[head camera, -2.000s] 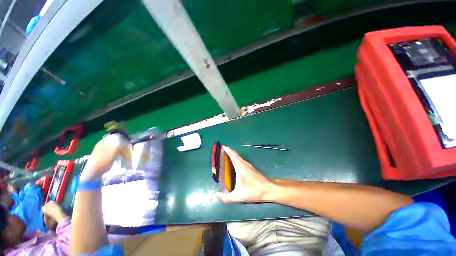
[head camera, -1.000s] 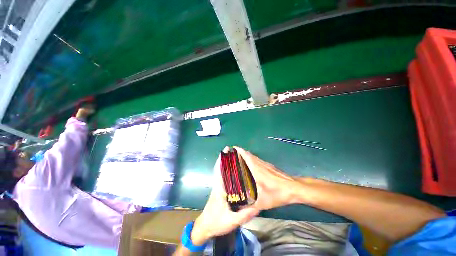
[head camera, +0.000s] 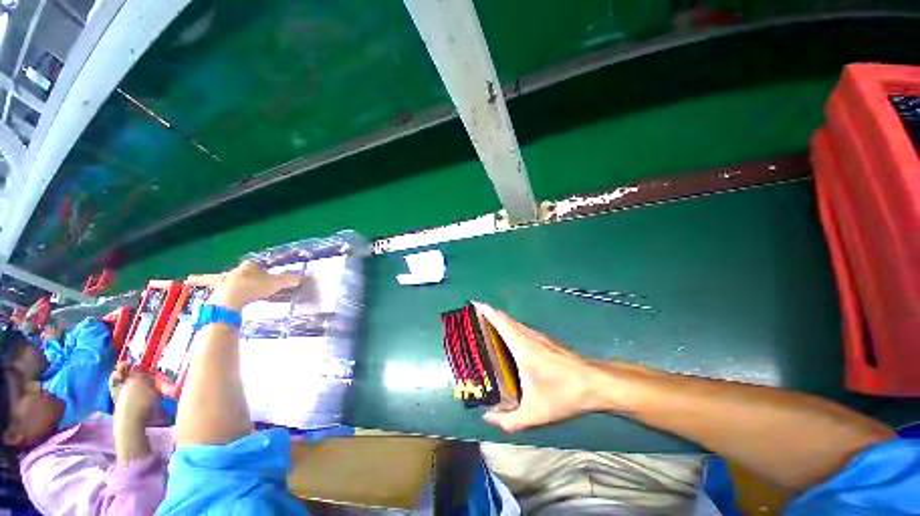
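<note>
My right hand (head camera: 540, 371) holds a palm-sized stack of dark-edged battery packs (head camera: 472, 355) with red strips and yellow-gold ends, upright on edge above the bench. My left hand (head camera: 247, 285), with a blue wristband, lies over the upper part of the clear battery tray (head camera: 356, 302) at left. Its fingers point right over a white battery; whether they grip it cannot be told. Large white rectangles show in the tray's lower part. Tweezers (head camera: 600, 296) lie on the bench right of the stack. A small white piece of backing paper (head camera: 424, 268) lies near the post.
Stacked red foam frames (head camera: 857, 242) stand at the right edge. A pale post (head camera: 489, 121) meets the chipped rail behind the bench (head camera: 646, 353). An open cardboard box (head camera: 363, 469) is below the bench edge. At left are coworkers and red-framed tablets (head camera: 149, 325).
My left hand has left the stack and moved to the tray. Compared with two seconds ago, more red strips show in the stack. The pink-sleeved coworker has drawn back from the rail.
</note>
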